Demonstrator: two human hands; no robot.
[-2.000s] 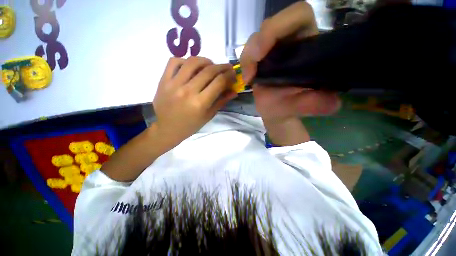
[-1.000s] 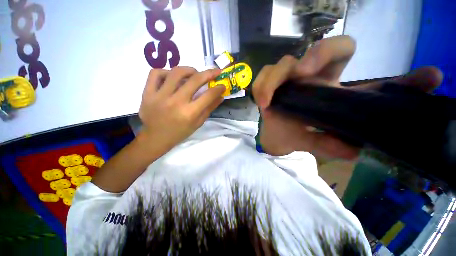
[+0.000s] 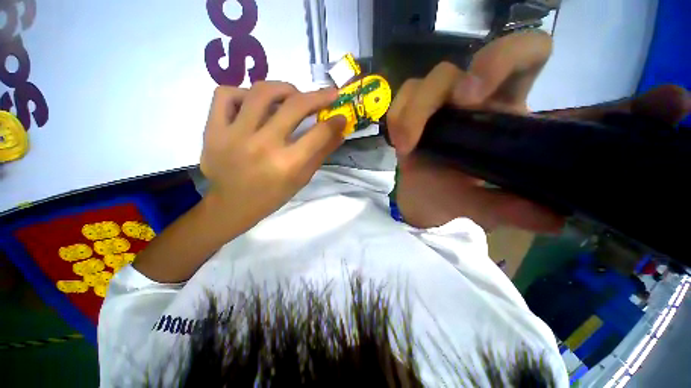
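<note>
My left hand (image 3: 261, 144) pinches a yellow housing (image 3: 375, 97) with a green circuit board (image 3: 350, 101) on it, at the bench's front edge. My right hand (image 3: 447, 129) is closed around a long black electric screwdriver (image 3: 545, 151), large and dark in view. Its front end is close to the right end of the housing. The bit and any screw are hidden or too small to tell. A small yellow and white piece (image 3: 346, 70) shows just behind the housing.
The white bench (image 3: 121, 98) with purple letters lies ahead and left. A board-and-housing assembly (image 3: 10, 138) is at its left edge. A blue-rimmed red bin (image 3: 47, 242) below holds several yellow housings. A grey and metal device (image 3: 523, 19) stands behind my right hand. A blue surface (image 3: 670, 61) is at far right.
Since two seconds ago the housing has come into clearer view between my left fingers, and the screwdriver has tilted, its rear now lower at the right. Over the last second both hands moved little.
</note>
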